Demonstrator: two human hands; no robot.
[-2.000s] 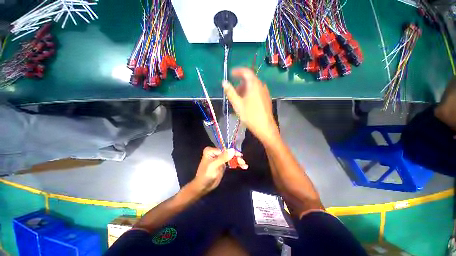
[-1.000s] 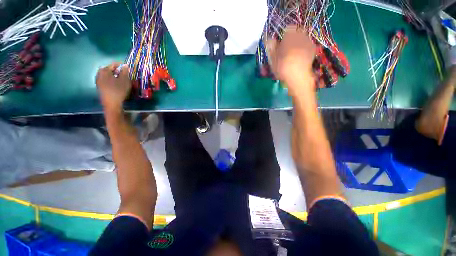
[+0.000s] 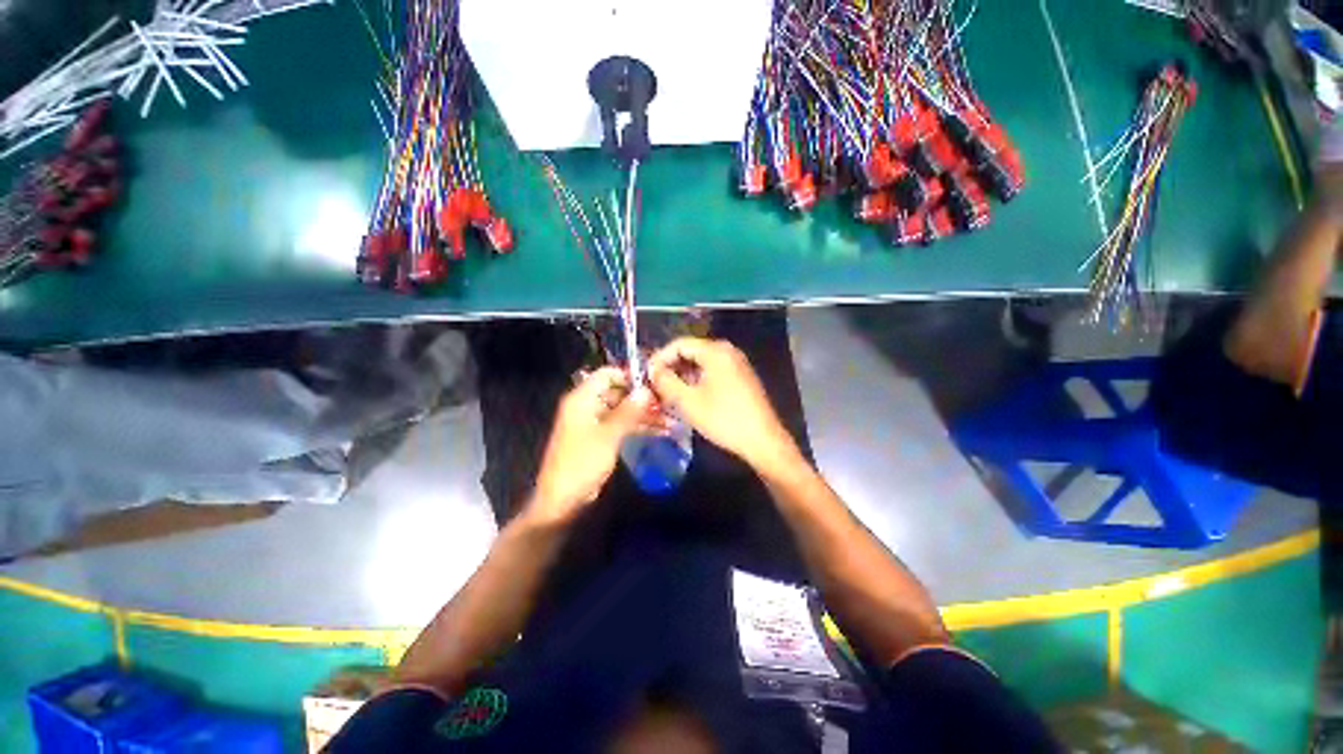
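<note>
My left hand [image 3: 586,438] and my right hand [image 3: 716,398] are close together over my lap, below the bench edge. Between their fingertips they hold a wire harness [image 3: 629,317]. Its thin white, red and blue wires fan upward over the green bench. Its red connector is mostly hidden by my fingers. Above the wires, a white box [image 3: 663,37] carries a black round head [image 3: 623,92] with a short forked stub. Whether any wire touches the stub is unclear.
Harness piles with red connectors lie left [image 3: 432,221] and right [image 3: 928,170] of the box. Dark red connectors [image 3: 77,192] and white sticks [image 3: 184,52] lie far left. A small bundle [image 3: 1144,199] lies right. A neighbour's arm [image 3: 1289,302] is far right, above a blue crate [image 3: 1105,508].
My hands have come back from the left and right piles and met over my lap. A harness is now held between them, its wires pointing up toward the box.
</note>
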